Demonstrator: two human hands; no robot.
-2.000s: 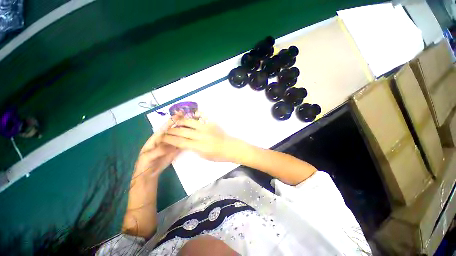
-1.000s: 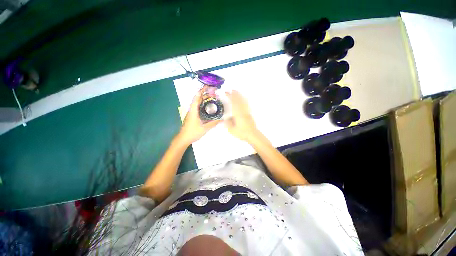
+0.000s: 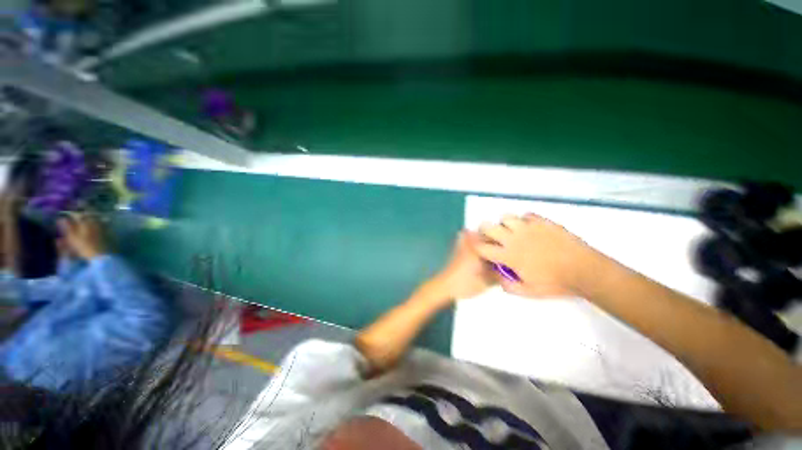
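Note:
My left hand (image 3: 469, 268) and my right hand (image 3: 541, 257) are together over the left part of the white work sheet (image 3: 563, 338). A bit of the purple shell (image 3: 506, 272) shows under my right hand's fingers. The hands hide the rest of the unit. My right hand lies over it with bent fingers, and my left hand is against it from the left. The view is blurred.
Black collars (image 3: 747, 255) stand in a blurred group on the right of the sheet. A pale rail (image 3: 369, 178) runs behind the green bench. A purple unit (image 3: 217, 104) lies on the conveyor. Another person in blue sleeves (image 3: 114, 303) works at the far left beside purple parts (image 3: 61, 178).
The view has swung left, bringing the other person in. My right hand has come over the unit, which was in my left hand with its ring face showing. The ring face is now hidden.

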